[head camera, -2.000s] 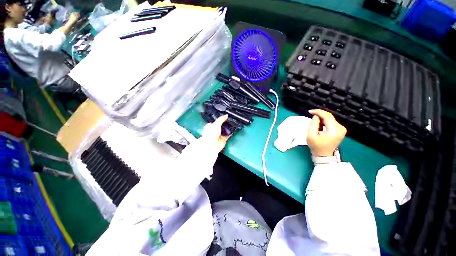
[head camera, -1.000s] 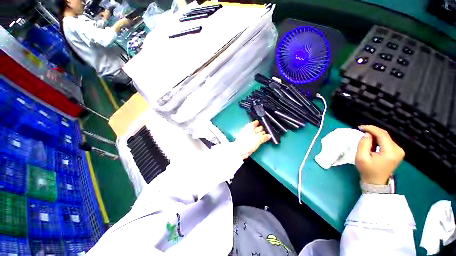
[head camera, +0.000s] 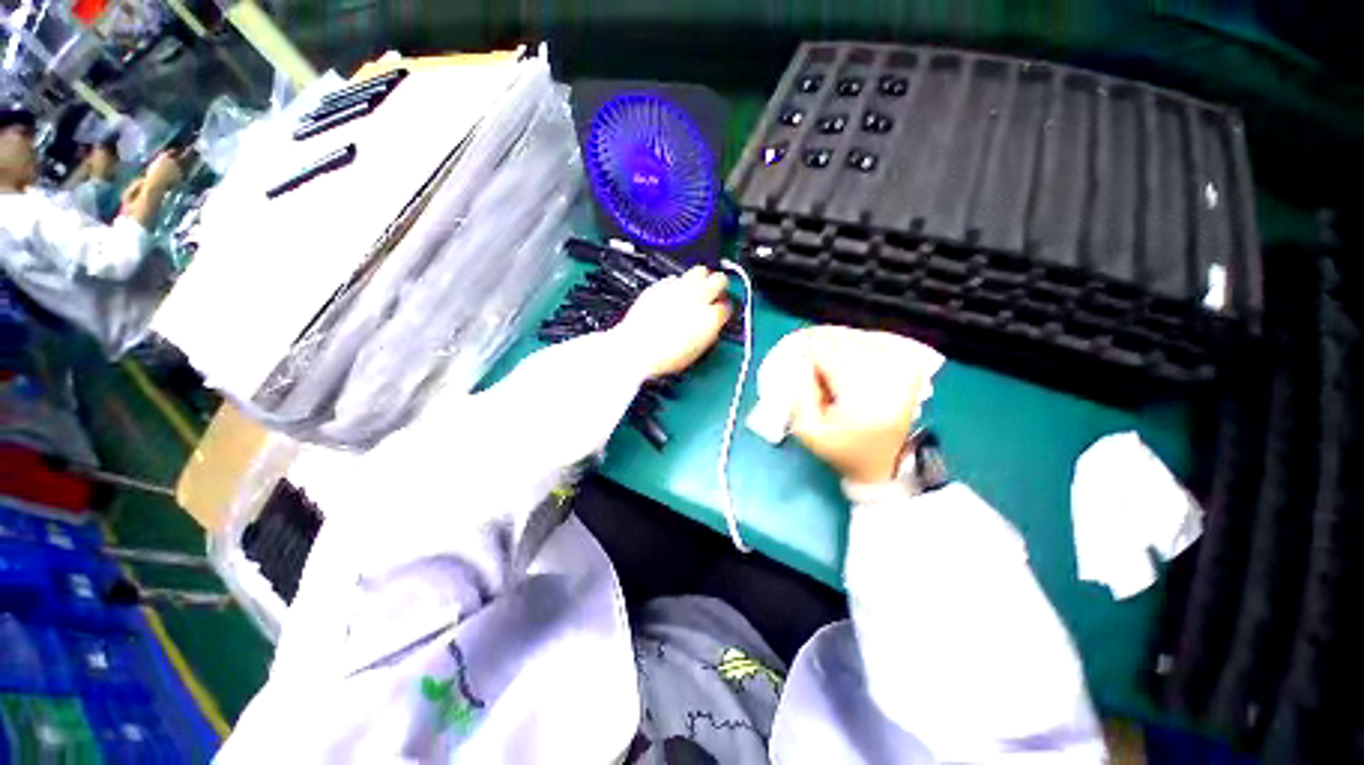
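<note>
A pile of slim black tubular parts (head camera: 598, 289) lies on the green bench in front of the fan. My left hand (head camera: 682, 320) is over the right side of the pile with its fingers curled down; whether it grips a part cannot be told. My right hand (head camera: 859, 419) holds the crumpled white wiping cloth (head camera: 875, 363), which spreads over its fingers. A second white cloth (head camera: 1126, 516) lies to the right on the bench.
The desk fan (head camera: 649, 168) stands behind the pile. A white cord (head camera: 735, 434) crosses the bench. Black trays (head camera: 1032, 194) are stacked at the right. A bagged stack (head camera: 314, 269) stands at the left, above an open carton (head camera: 225, 466). A person (head camera: 75, 247) sits at the far left.
My left hand has moved from the near edge of the pile to its right side. My right hand now has the cloth over its fingers. The view has swung.
</note>
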